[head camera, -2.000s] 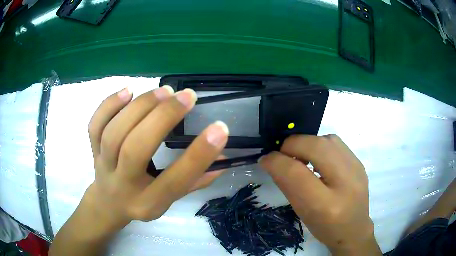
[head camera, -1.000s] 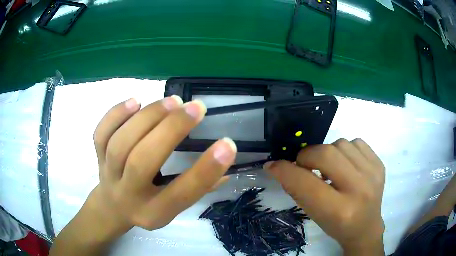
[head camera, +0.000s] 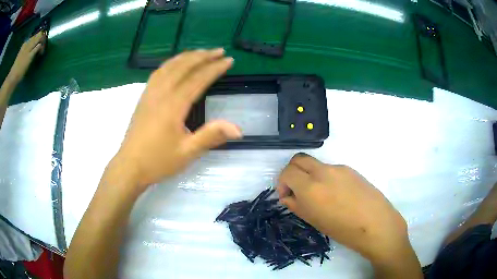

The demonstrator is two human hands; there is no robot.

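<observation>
A small stack of black phone middle frames [head camera: 302, 98] lies flat on the white mat [head camera: 376, 136], with yellow dots on the solid end at the right. My left hand [head camera: 169, 114] is over the stack's left end, slightly blurred, fingers and thumb apart. My right hand [head camera: 338, 204] is just below the stack's right end, above the upper right of a loose pile of black side keys [head camera: 272, 231]. Its fingers are curled together; whether they pinch a key cannot be seen.
Several single black frames [head camera: 155, 35] lie spaced along the green belt [head camera: 349, 60] beyond the mat. Another person's hand [head camera: 30, 49] is at a frame at the far left. A tape strip [head camera: 59, 180] crosses the mat at left. Another person's arm [head camera: 479, 218] is at the right edge.
The tilted frame now lies level on the stack. My left hand has opened off it and moved up and left; my right hand has moved down from it. Belt frames have shifted, and another hand appears at left.
</observation>
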